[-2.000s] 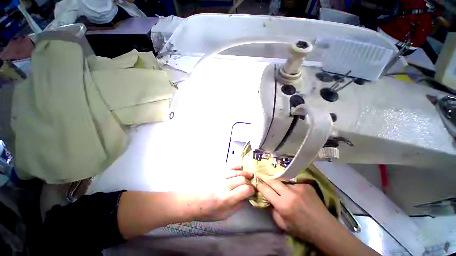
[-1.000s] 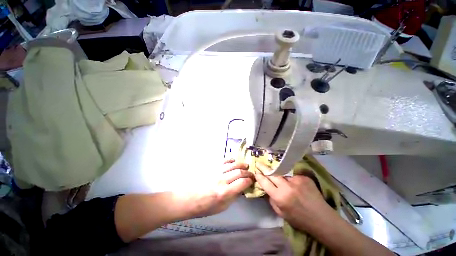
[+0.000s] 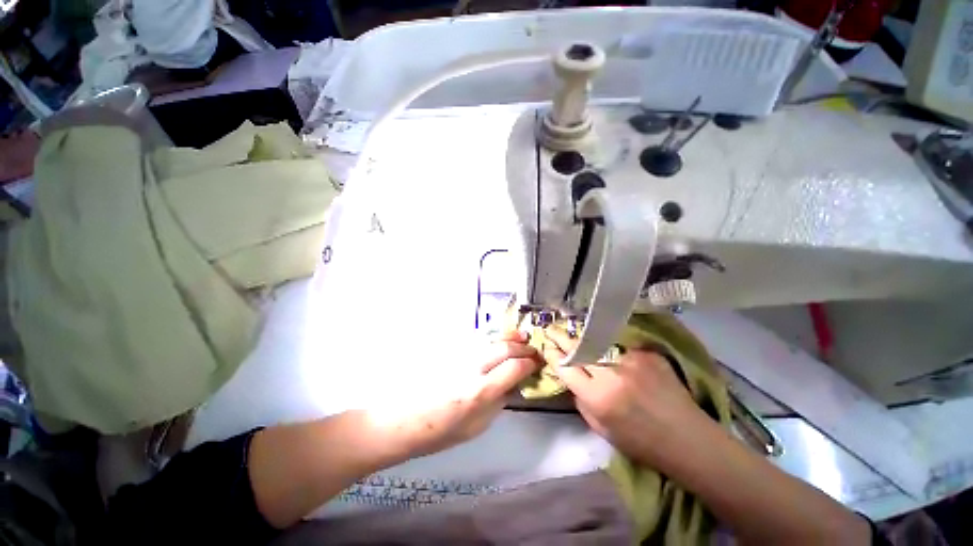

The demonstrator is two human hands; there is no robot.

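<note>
The olive-green piece (image 3: 544, 381) lies at the needle area under the left end of the sewing machine head (image 3: 597, 256). More olive-green cloth (image 3: 683, 352) runs behind and below my right wrist. My left hand (image 3: 480, 395) holds the piece's left side with its fingertips close to the presser foot (image 3: 542, 318). My right hand (image 3: 629, 400) holds its right side, fingertips just right of my left fingers. The needle and part of the foot are hidden by glare and the curved white guard. Grey-brown cloth (image 3: 544, 512) lies at the front table edge.
Pale green cut pieces (image 3: 128, 288) are heaped at table left. A long white strip (image 3: 822, 395) slants under the machine arm, with a thin red stick (image 3: 819, 328) beside it. A slim metal tool (image 3: 758, 421) lies right of my right wrist. Ruler tape (image 3: 416, 491) runs along the front edge.
The view has shifted, so the machine sits further left and higher. My right hand has moved slightly closer to the curved white guard. Both hands still hold the olive-green piece at the foot.
</note>
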